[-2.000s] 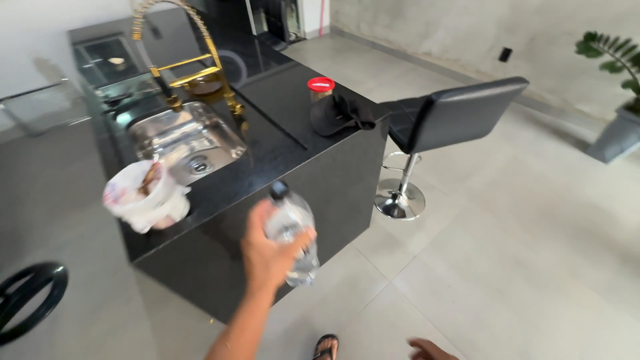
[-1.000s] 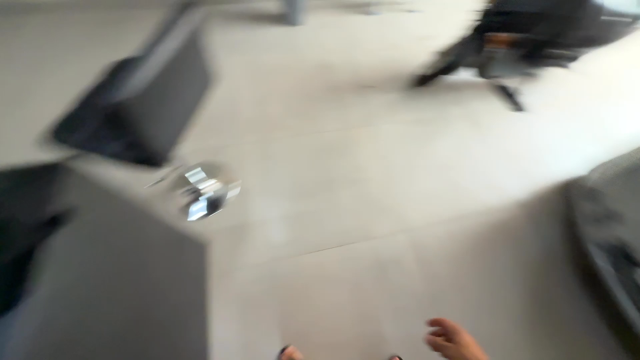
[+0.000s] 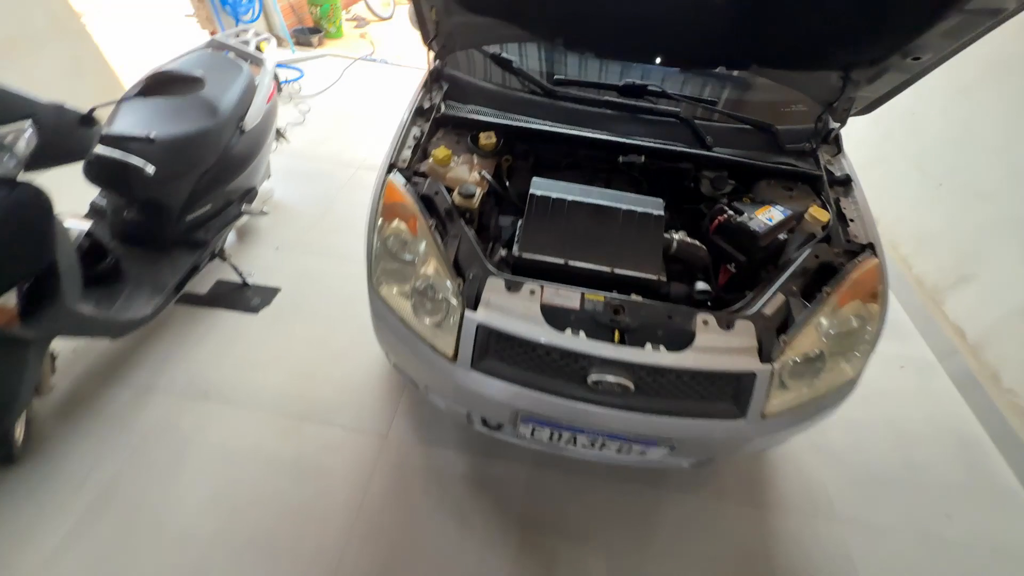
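Note:
Neither of my hands shows in the head view now, so what they hold cannot be seen. A silver car (image 3: 616, 356) faces me with its hood (image 3: 720, 32) raised. Inside the engine bay sits a black engine cover or air-filter box (image 3: 592, 228). Left of it are two yellow caps, one of them a reservoir cap (image 3: 441, 155), and a dark-capped reservoir (image 3: 467, 196). A battery (image 3: 764, 220) lies to the right, beside another yellow cap (image 3: 817, 216). A corrugated hose (image 3: 686, 246) meets the box's right side.
A black motor scooter (image 3: 152, 192) stands on the left, its stand on a dark flat pad (image 3: 232, 296). Pale floor tiles (image 3: 240, 448) run in front of the car. A wall (image 3: 960, 200) rises at the right. Behind the scooter lie a coiled blue hose (image 3: 240, 10) and a green basket (image 3: 326, 18).
The view has swung from the black counter and bar stool to the car. Two seconds ago one hand held a clear plastic bottle; both hands and the bottle are out of view now.

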